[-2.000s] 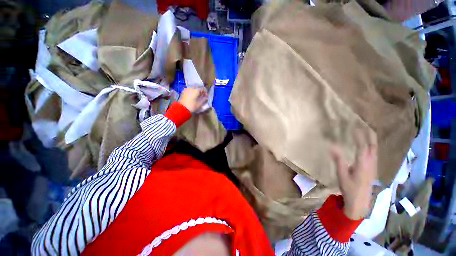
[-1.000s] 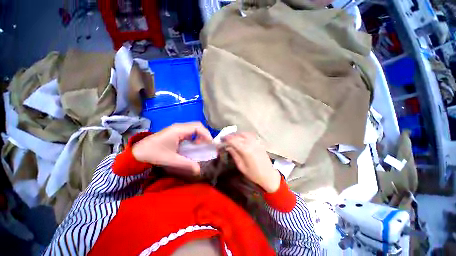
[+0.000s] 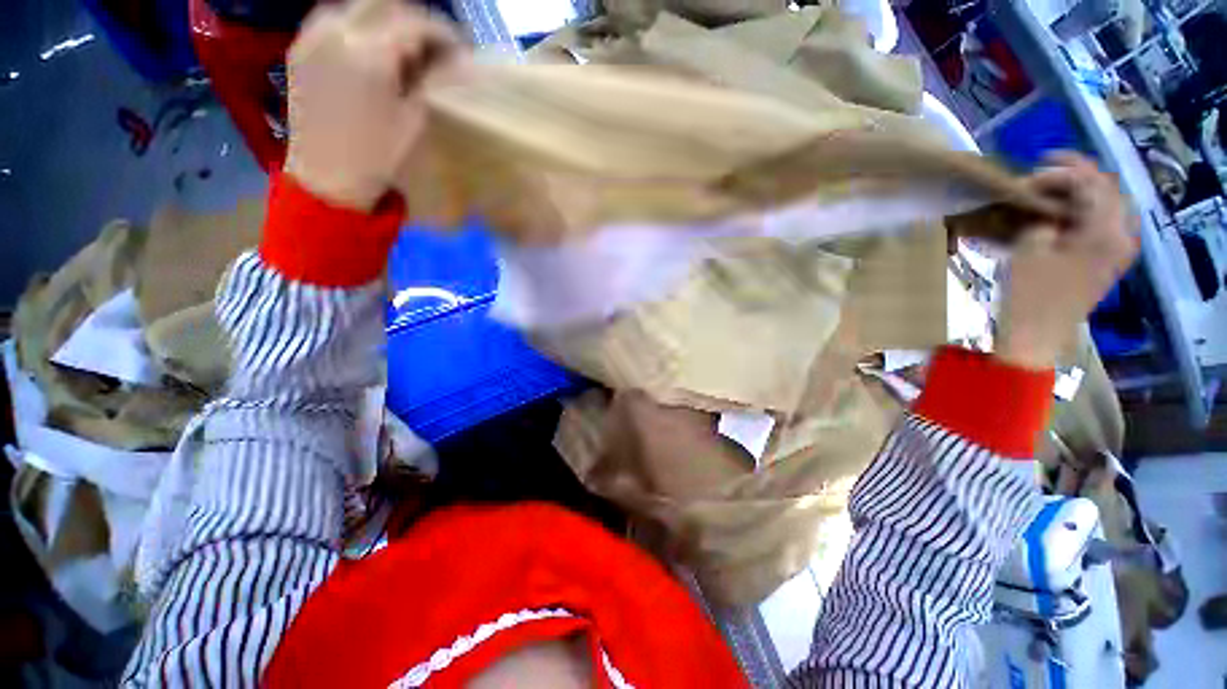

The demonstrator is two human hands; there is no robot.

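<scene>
A khaki panel with a white lining along its lower edge [image 3: 606,148] is stretched in the air between my two hands, blurred by motion. My left hand [image 3: 361,101], at the upper left, grips one end. My right hand [image 3: 1072,256], at the upper right, grips the other end. Below and behind it, a heap of khaki pieces [image 3: 713,538] lies on the table, with a small white label [image 3: 746,433] on it. The raised panel hides part of the heap.
A khaki and white bundle [image 3: 81,364] lies at the left. A blue bin [image 3: 471,384] stands between bundle and heap. The sewing machine head [image 3: 1056,545] is at the lower right. A red frame [image 3: 240,81] stands on the floor at the upper left.
My hands were close together at my front over a small white and khaki part. They are now raised and wide apart, with the panel stretched between them.
</scene>
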